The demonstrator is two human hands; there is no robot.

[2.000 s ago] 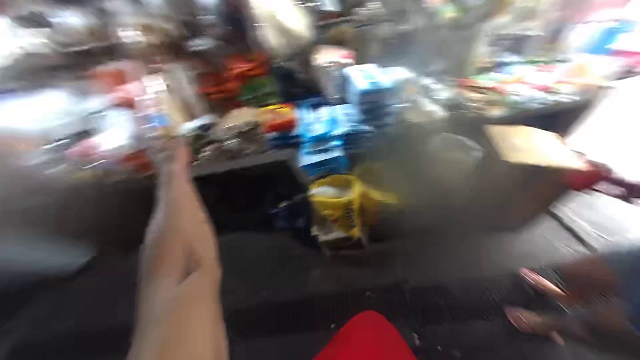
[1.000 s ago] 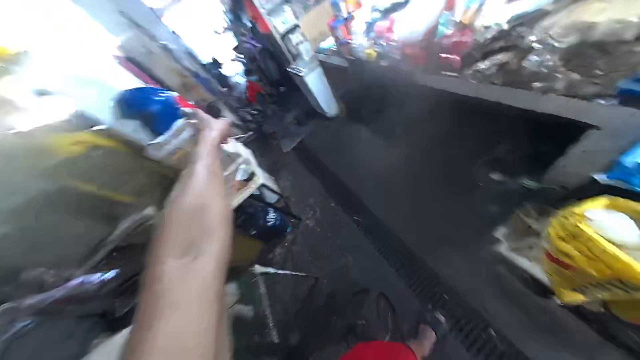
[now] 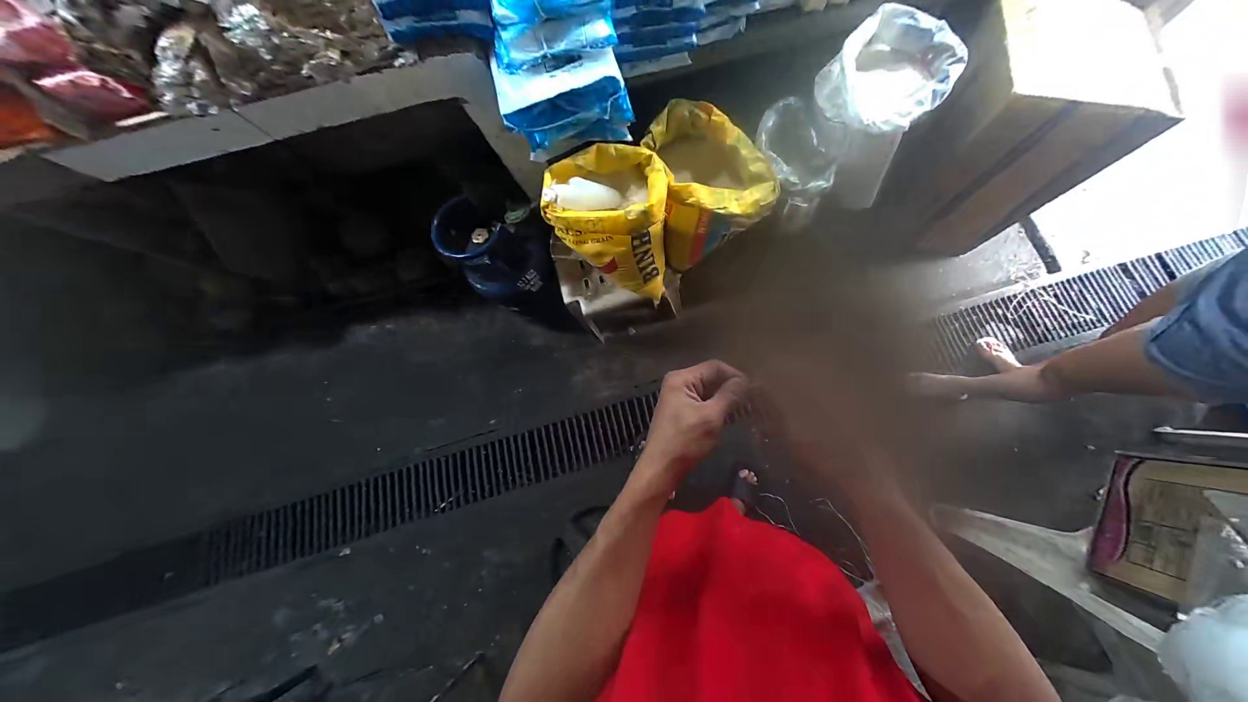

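Note:
My left hand is in front of my red shirt, its fingers curled and its thumb against the index finger; no object can be made out in it. Close beside it on the right is my right hand, blurred behind a brown smear in the view, so its fingers and anything in them are unclear. Thin pale strings show below the hands. Beyond them stand two open yellow sacks, the nearer holding a white bottle, the other just behind it.
A blue gas cylinder stands left of the sacks. Blue packets hang over the ledge. A clear plastic bag and a large cardboard box are at upper right. A person's bare legs are at right, near the floor grate.
An outstretched arm showed in both earlier frames; now both my hands are close together in front of my shirt. The view has swung widely.

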